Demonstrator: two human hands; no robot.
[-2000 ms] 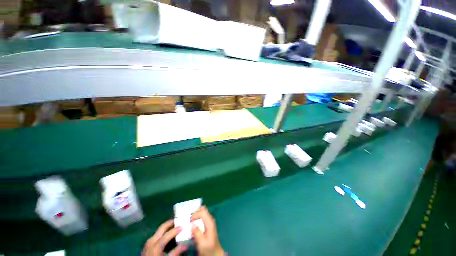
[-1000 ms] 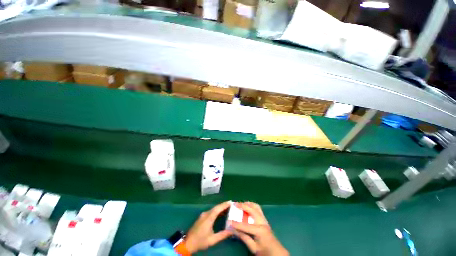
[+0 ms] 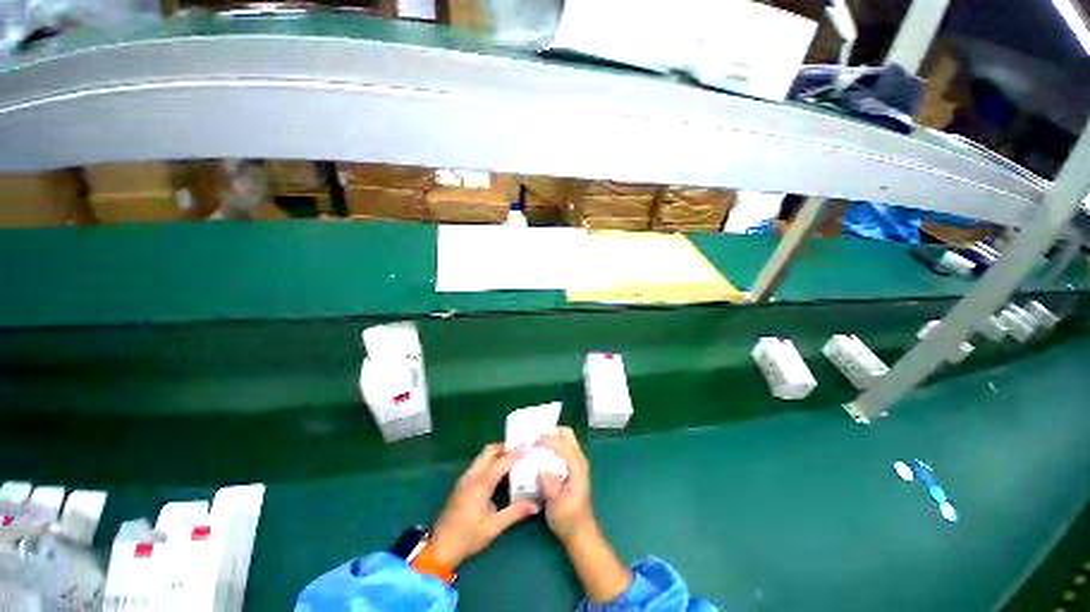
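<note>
A small white carton (image 3: 532,452) with its top flap raised stands between my hands at the near edge of the belt. My left hand (image 3: 478,502) holds its left side. My right hand (image 3: 567,484) holds its right side, with fingers on the front below the flap. The fingers cover part of the carton; its contents cannot be made out. A closed white carton (image 3: 607,392) lies on the belt just behind. An open carton (image 3: 396,385) with a raised flap and a red mark stands on the belt to the left.
Grouped white cartons (image 3: 191,556) stand at near left. More closed cartons (image 3: 784,367) lie along the belt at right, by a white post (image 3: 974,299). Small blue and white pieces (image 3: 928,482) lie on the right bench. A grey-edged shelf (image 3: 478,120) crosses above.
The carton in my hands now shows a raised flap. A closed carton now lies on the belt behind my hands, and only one open carton stands at left instead of two. The view has shifted.
</note>
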